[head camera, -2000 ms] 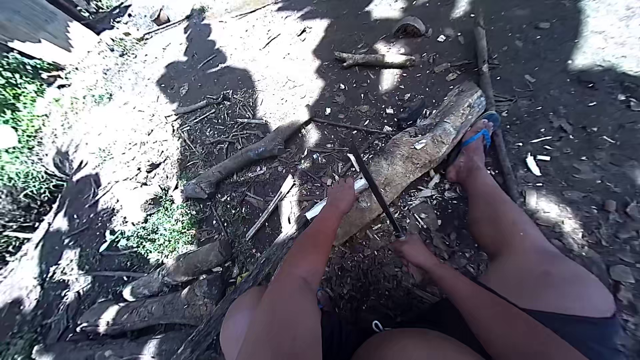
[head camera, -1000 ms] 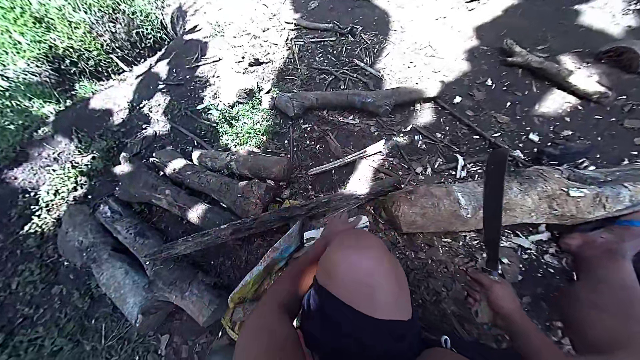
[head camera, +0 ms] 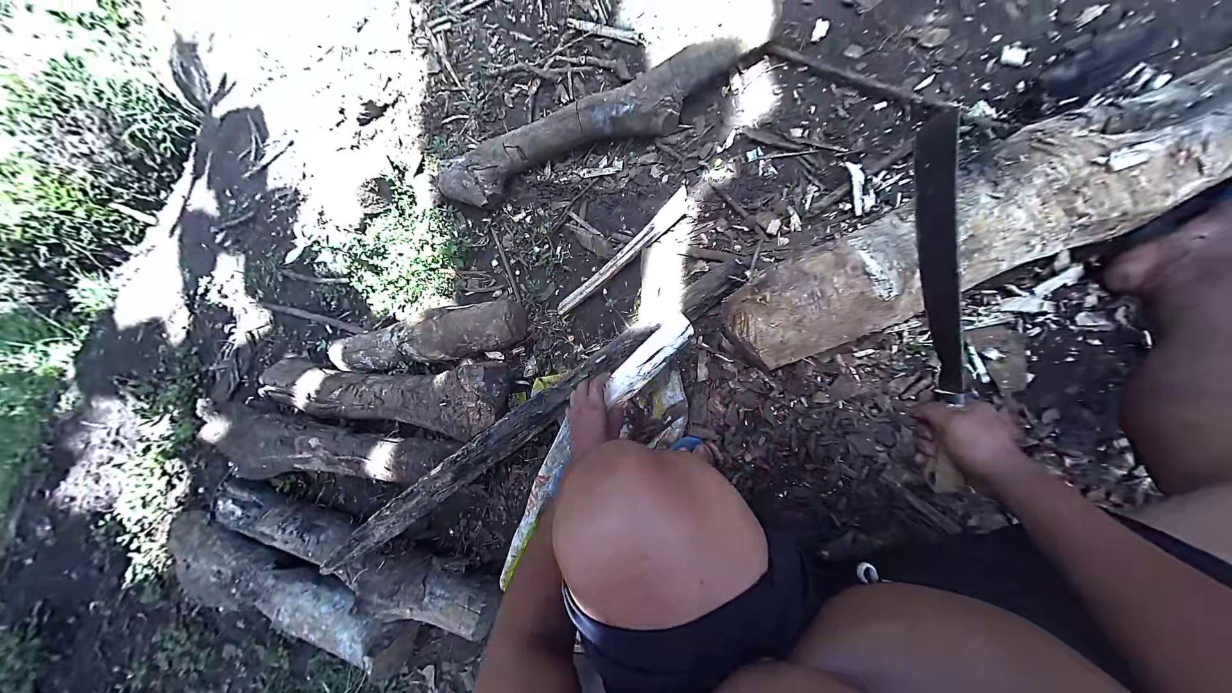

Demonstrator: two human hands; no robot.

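Observation:
My right hand (head camera: 962,438) grips the handle of a machete (head camera: 938,241), its dark blade pointing away from me, in front of a thick log (head camera: 866,274) with a cut end. Beyond my raised knee, my left hand (head camera: 592,414) is at a pale split piece of wood (head camera: 650,361); the knee hides part of the hand, so its hold is unclear. A long dark weathered pole (head camera: 462,467) slants beside that hand. Under the pale piece lies a colourful plastic sack (head camera: 544,491), partly covered.
Several cut logs (head camera: 385,395) lie side by side at the left. A curved log (head camera: 577,125) rests farther ahead, with a thin split stick (head camera: 621,250) nearer. Wood chips litter the soil about the thick log. Grass (head camera: 67,173) grows at the far left.
Two seconds ago both hands were over the thick log, the blade near my left hand. My left hand is now left of the log's end, beyond my knee. The view has swung left.

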